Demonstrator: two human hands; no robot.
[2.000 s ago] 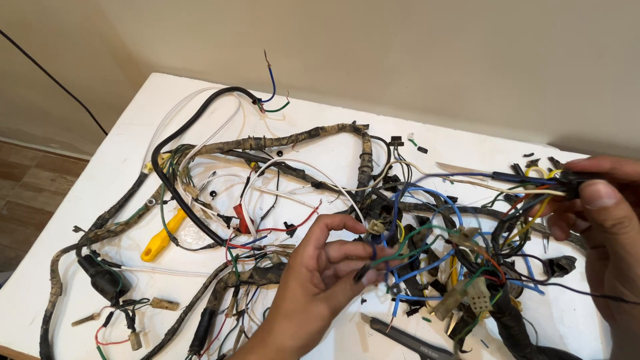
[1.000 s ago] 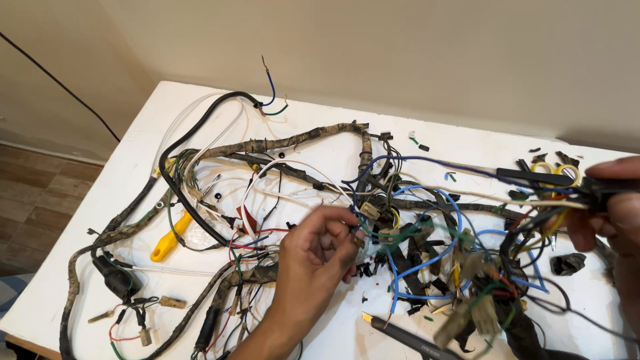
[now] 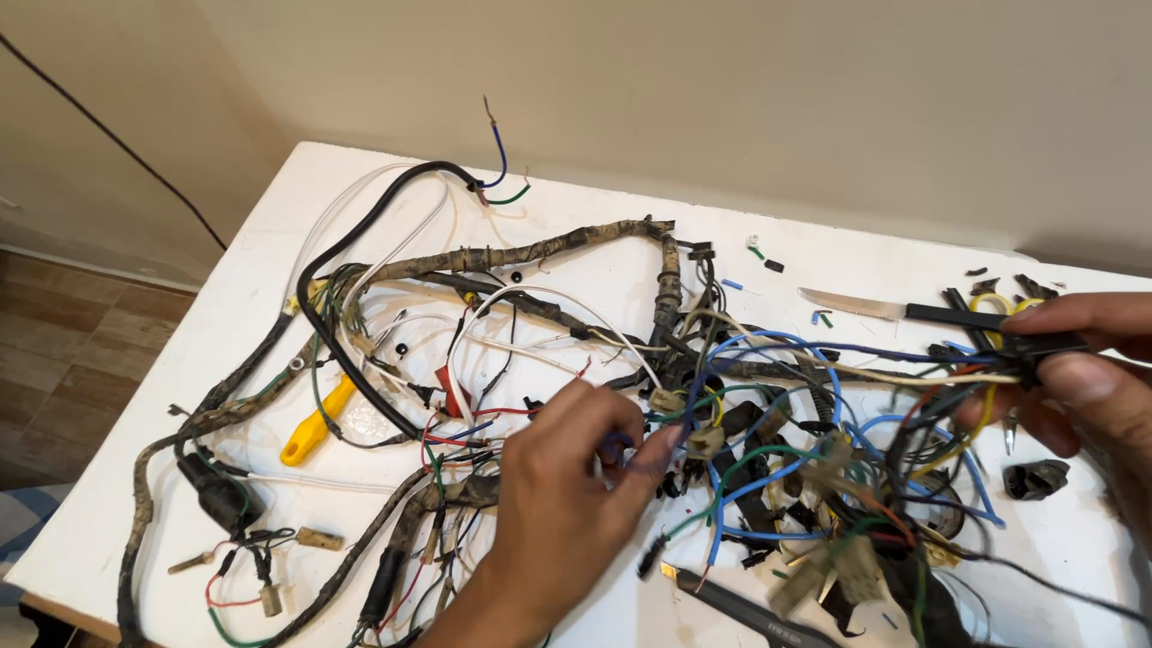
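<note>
My left hand [image 3: 585, 486], near the middle, pinches a dark blue wire [image 3: 688, 405] between thumb and fingers. At the right edge my right hand [image 3: 1080, 360] grips a black connector [image 3: 1035, 351], from which blue, white, yellow and red wires run left. Beneath and between the hands lies a tangle of loose wires with pale plastic connectors [image 3: 706, 441]. An old taped wiring harness [image 3: 468, 261] loops across the white table [image 3: 720, 252] to the left. Bright blue wire [image 3: 774, 486] curls below the held wires.
A serrated knife [image 3: 945, 315] lies behind the held connector. A dark-handled cutter [image 3: 747, 612] is at the front, and a yellow handle [image 3: 319, 423] lies among the left cables. Tape scraps [image 3: 1035, 479] and wire bits are scattered at the right. A beige wall [image 3: 630, 108] stands behind the table.
My left hand has left the green wires near the pale connector and now holds the dark blue wire. My right hand still holds the black connector.
</note>
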